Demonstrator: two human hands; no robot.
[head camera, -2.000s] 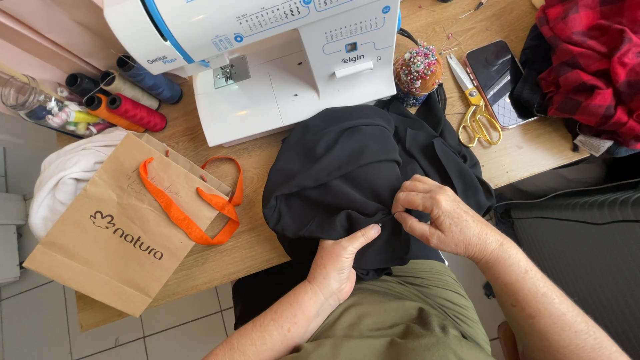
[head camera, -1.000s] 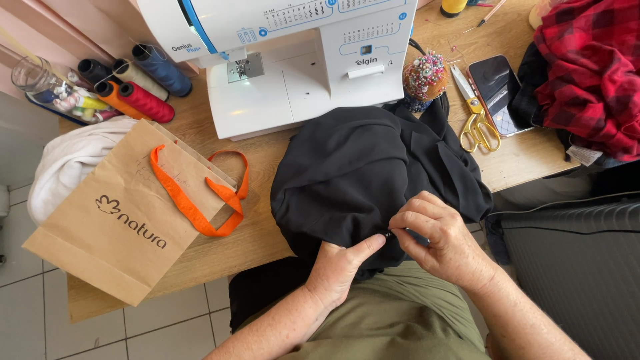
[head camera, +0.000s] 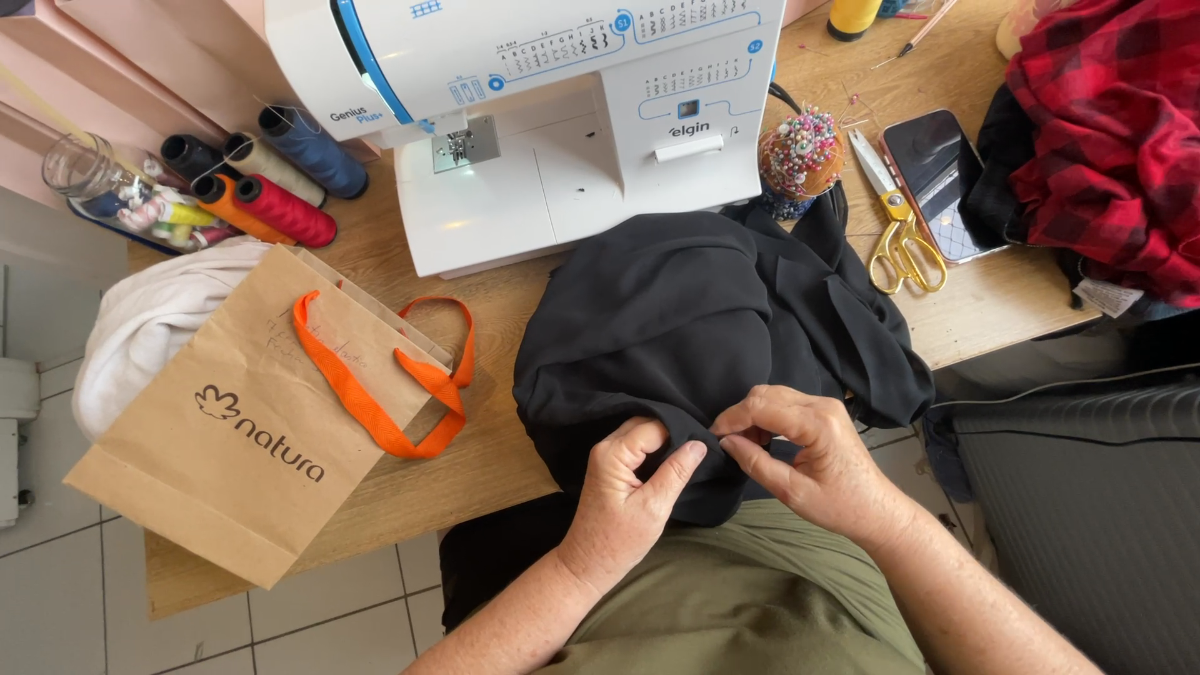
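Black fabric (head camera: 656, 309) lies bunched over the table's front edge, reaching down to my lap. My left hand (head camera: 633, 492) pinches a fold of it between thumb and curled fingers. Close beside, my right hand (head camera: 797, 450) grips the same fold with thumb and forefinger; whether a pin or other small thing is between those fingertips cannot be told. Behind the fabric stands a white Elgin sewing machine (head camera: 572, 202), its needle area lit. A pincushion full of colored pins (head camera: 802, 155) is at the machine's right, with gold-handled scissors (head camera: 905, 234) beside it.
A paper bag with orange handles (head camera: 253, 422) leans over white cloth (head camera: 155, 309) at left. Thread spools (head camera: 286, 206) and a glass jar (head camera: 80, 169) stand behind. At right are a phone (head camera: 937, 178), red-and-black checked cloth (head camera: 1116, 141) and a gray ribbed surface (head camera: 1097, 506).
My left fingers have curled in around the fabric fold, where the thumb lay extended before. The small shiny thing at my right fingertips one second ago is no longer plain to see.
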